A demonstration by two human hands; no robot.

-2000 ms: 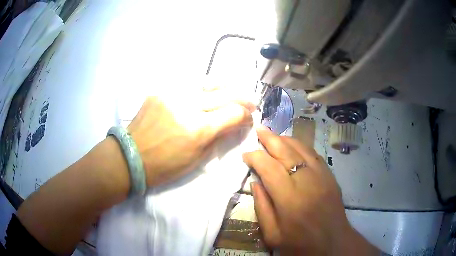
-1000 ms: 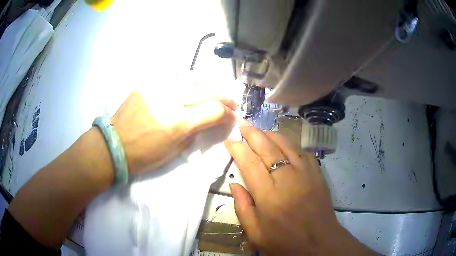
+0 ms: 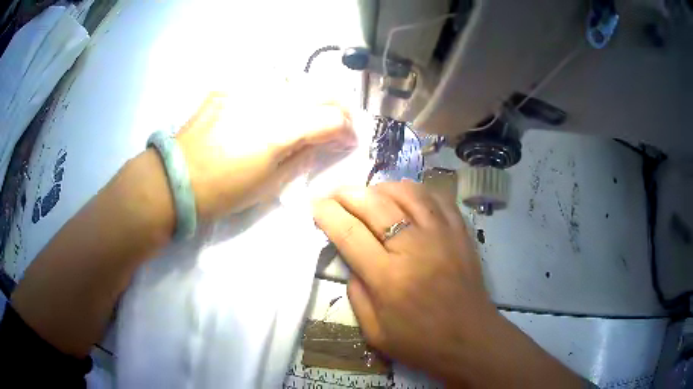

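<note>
A white fabric piece [image 3: 220, 319] lies on the machine table and hangs toward its front edge, washed out by the lamp near the needle. My left hand [image 3: 258, 156], with a green bangle at the wrist, holds the fabric left of the presser foot [image 3: 387, 144]. Its fingertips are blurred by glare. My right hand [image 3: 418, 266], with a ring, rests at the fabric's right edge, just in front of the foot, its fingertips on the cloth. Whether it pinches the cloth is hard to see. The shiny needle plate [image 3: 410, 159] shows right of the foot.
The machine head [image 3: 532, 68] hangs over the upper right, with the ribbed tension knob [image 3: 484, 188] below it. A bent wire guide [image 3: 315, 55] stands left of the needle. White cut pieces [image 3: 38, 76] lie far left. Brown tape [image 3: 342, 346] and a printed ruler [image 3: 327, 377] are at the front.
My left hand has moved slightly up and away from my right hand. My right fingertips have drawn back left from beside the foot. A loose thread now shows on the machine head.
</note>
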